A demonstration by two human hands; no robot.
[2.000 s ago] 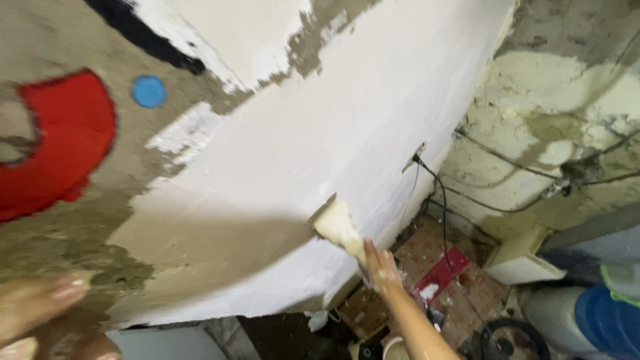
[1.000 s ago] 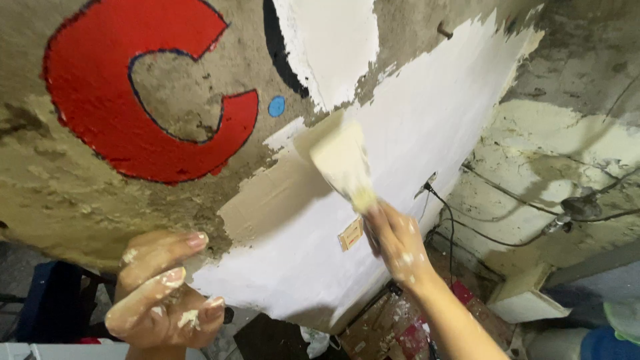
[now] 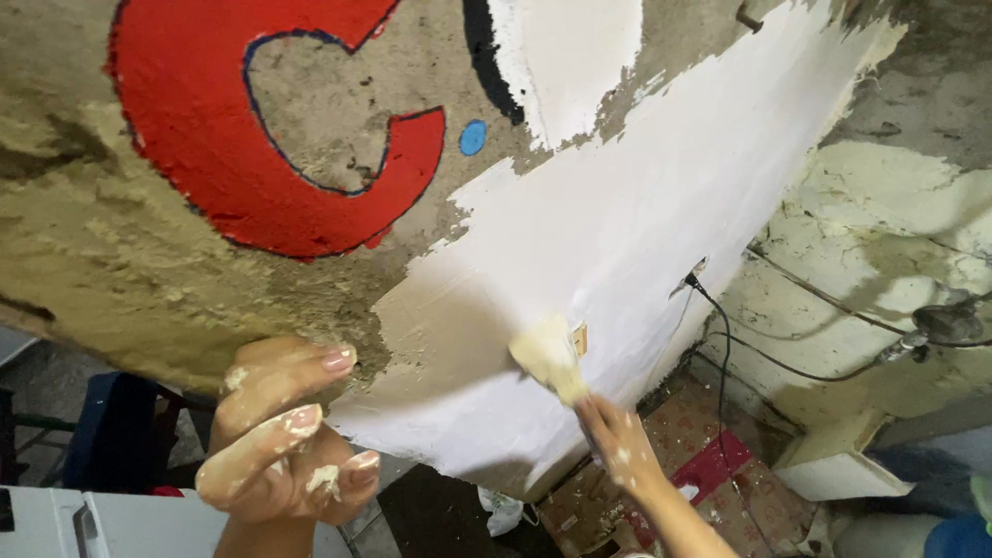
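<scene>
My right hand point(image 3: 620, 442) grips the handle of a putty knife point(image 3: 549, 356), whose blade is covered in pale filler and lies at the wall's white coat, beside a small wall outlet point(image 3: 580, 339). White filler point(image 3: 620, 217) spreads over the concrete wall point(image 3: 325, 101), next to a painted red letter point(image 3: 186, 139) and a blue dot point(image 3: 473, 138). My left hand point(image 3: 287, 434), spotted with filler, is raised near the wall's lower edge with its fingers curled apart and nothing in it.
A black cord point(image 3: 727, 364) hangs from a plug in the wall at the right. A metal stub point(image 3: 749, 18) sticks out at the top. Below are a white appliance point(image 3: 155, 523), a white plastic bag point(image 3: 502, 511) and a red-patterned floor covering point(image 3: 674, 418). A rough side wall point(image 3: 876, 201) stands at the right.
The putty knife in my right hand has moved down the wall from near the blue dot, where it was one second ago. My left hand has come further into view since two seconds ago.
</scene>
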